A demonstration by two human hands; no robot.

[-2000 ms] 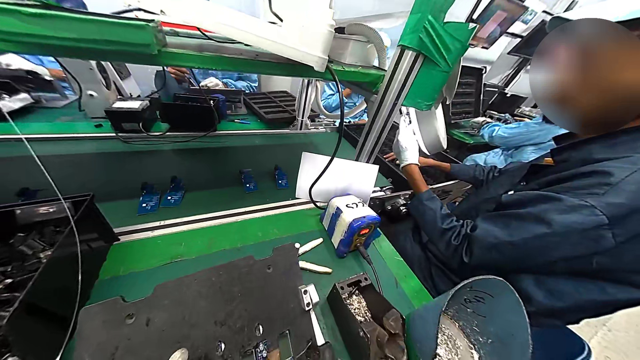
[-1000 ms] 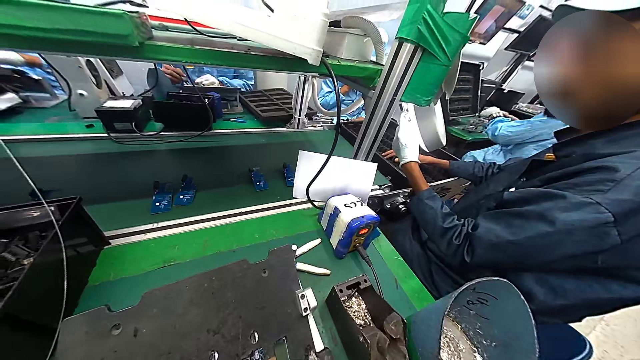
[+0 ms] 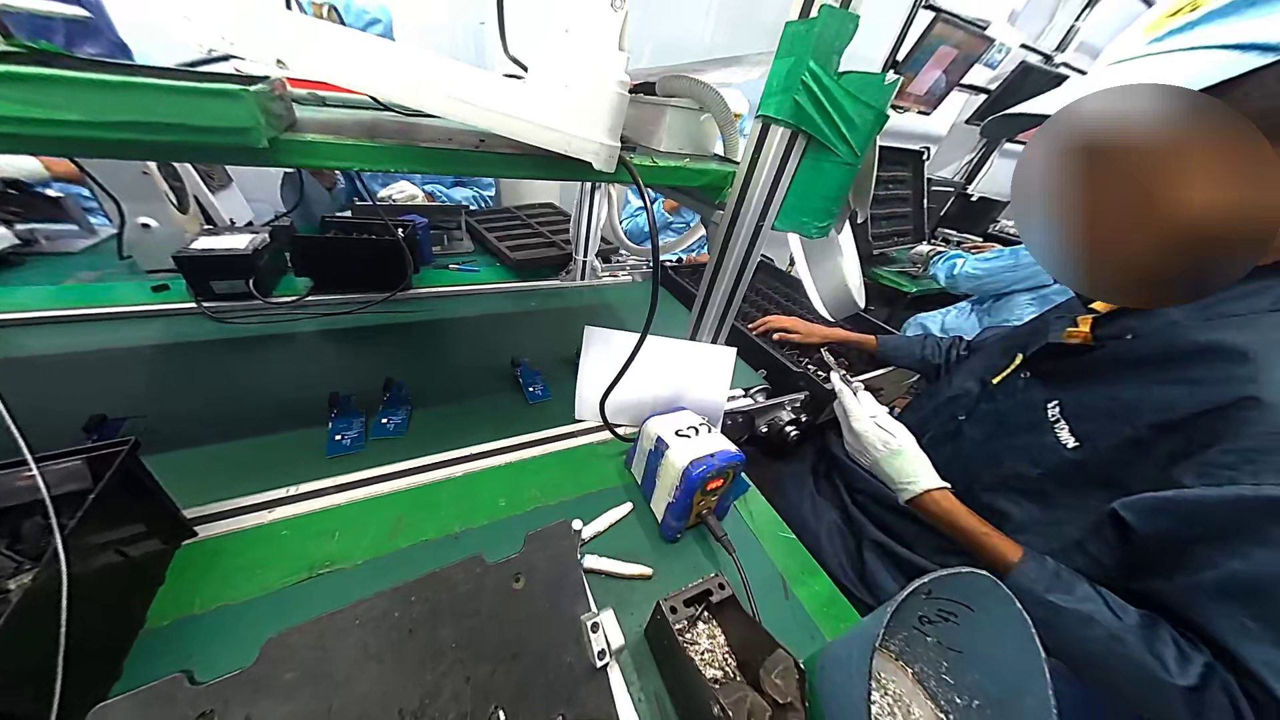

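Observation:
Neither my left hand nor my right hand shows in the head view. Nearest to me lies a dark flat plate [image 3: 400, 630] with notched edges, on the green bench mat. Two white tapered pieces [image 3: 616, 567] rest beside its upper right corner. A blue and white soldering station [image 3: 685, 470] with a lit red display stands behind them, a cable running from its front. Right of the plate is a black box [image 3: 690, 640] holding small metal bits. Small blue circuit boards [image 3: 346, 425] sit on the green conveyor belt [image 3: 240, 440] beyond the bench edge.
A grey-blue bin [image 3: 940, 640] with metal bits stands at lower right. A black crate [image 3: 90, 540] is at left. A co-worker's gloved hand [image 3: 885, 440] holds a small item at right, near a black tray [image 3: 780, 310]. A taped metal post [image 3: 755, 210] rises between us.
The co-worker's gloved hand has moved down from beside the post, the other hand now over the black tray. The blue boards on the belt have shifted right.

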